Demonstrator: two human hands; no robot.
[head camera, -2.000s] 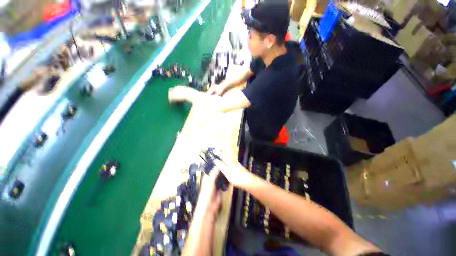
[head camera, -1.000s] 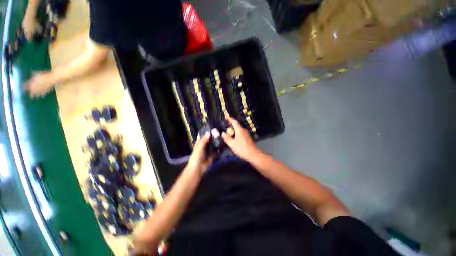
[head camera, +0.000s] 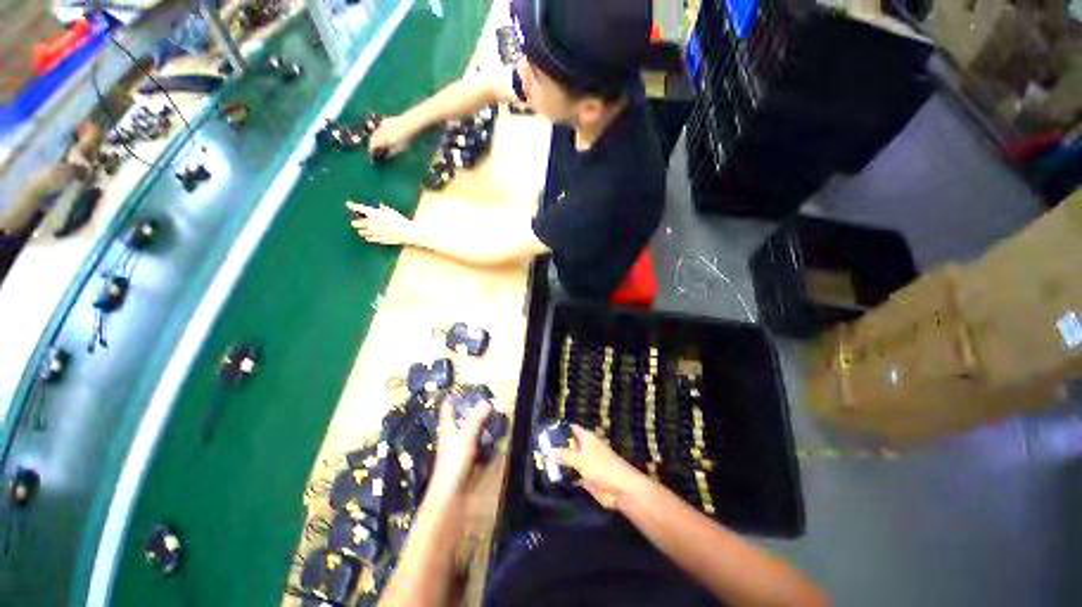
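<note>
My left hand (head camera: 457, 445) is on a black power adapter (head camera: 476, 407) at the edge of the pile (head camera: 374, 480) on the pale bench. My right hand (head camera: 590, 460) holds another black adapter (head camera: 554, 451) over the near left edge of the black tote (head camera: 793, 462). In the tote, adapters stand in rows marked by pale yellow bands. A small tan piece (head camera: 688, 369) shows at the far end of the right row. Loose adapters (head camera: 466, 338) lie on the bench beyond the pile.
The green conveyor (head camera: 267, 320) runs along the left with scattered adapters. Another person (head camera: 603, 178) stands ahead, reaching over the belt. Black stacked totes (head camera: 795, 107), an open black tote (head camera: 771, 279) and brown cartons (head camera: 914, 356) stand at the right.
The view has swung back up from the tote towards the bench and belt. My hands were together over the tote; now they are apart, the left one over the bench pile.
</note>
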